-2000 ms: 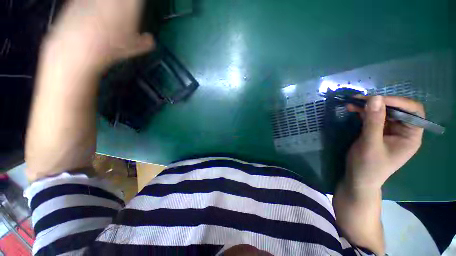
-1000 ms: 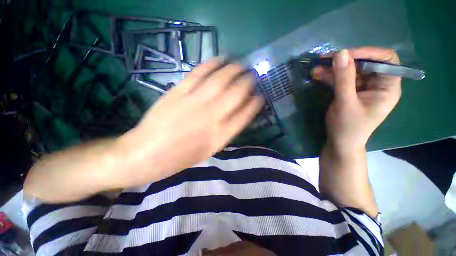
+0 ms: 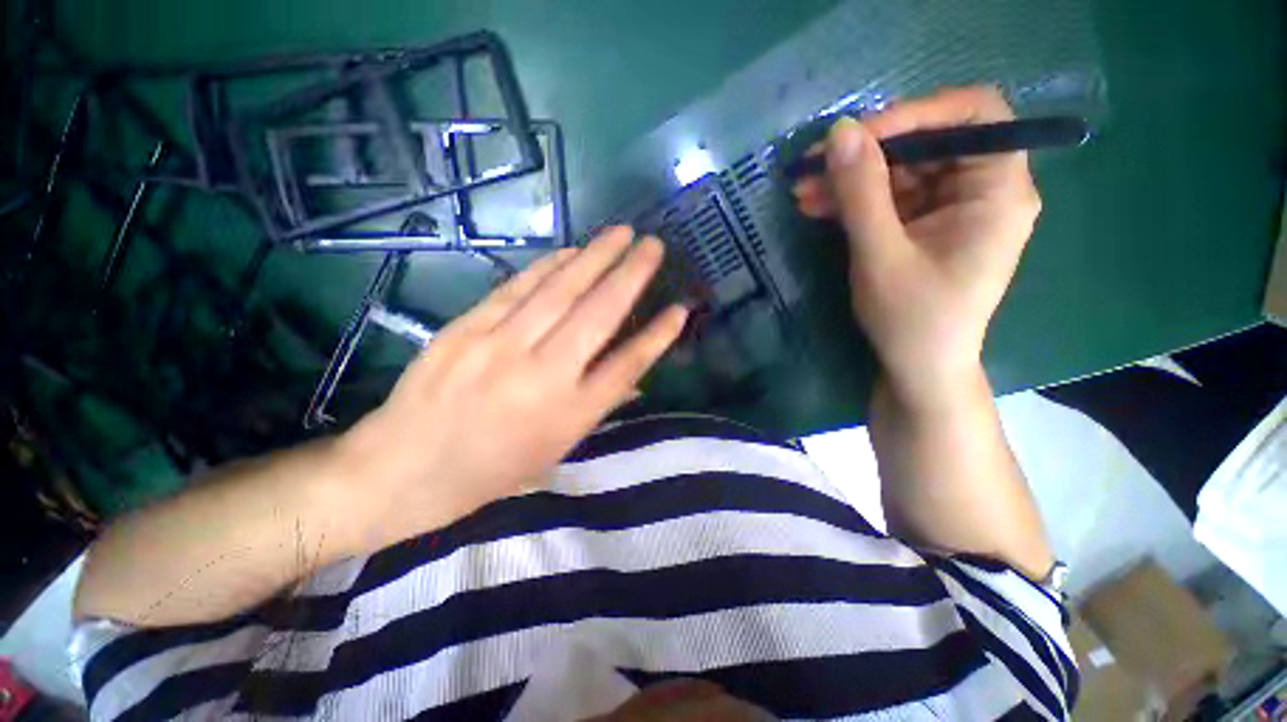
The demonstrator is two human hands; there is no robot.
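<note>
A black plastic frame lies at the centre, slanted, over rows of tiny dark strips on a clear sheet that runs to the upper right. My left hand lies palm down at its left side, fingertips at the frame's edge; what is under the fingers is hidden. My right hand holds dark tweezers like a pen. Their tip points left, near the strips just right of the frame; I cannot tell whether it holds a piece.
A tangled pile of black frames covers the left of the dark green table. A cardboard box and a white bag are below at the right. The striped top is close to the table's edge.
The left hand came from the pile at the far left to the centre, and a frame now lies over the strips. The right hand with the tweezers has moved left and up.
</note>
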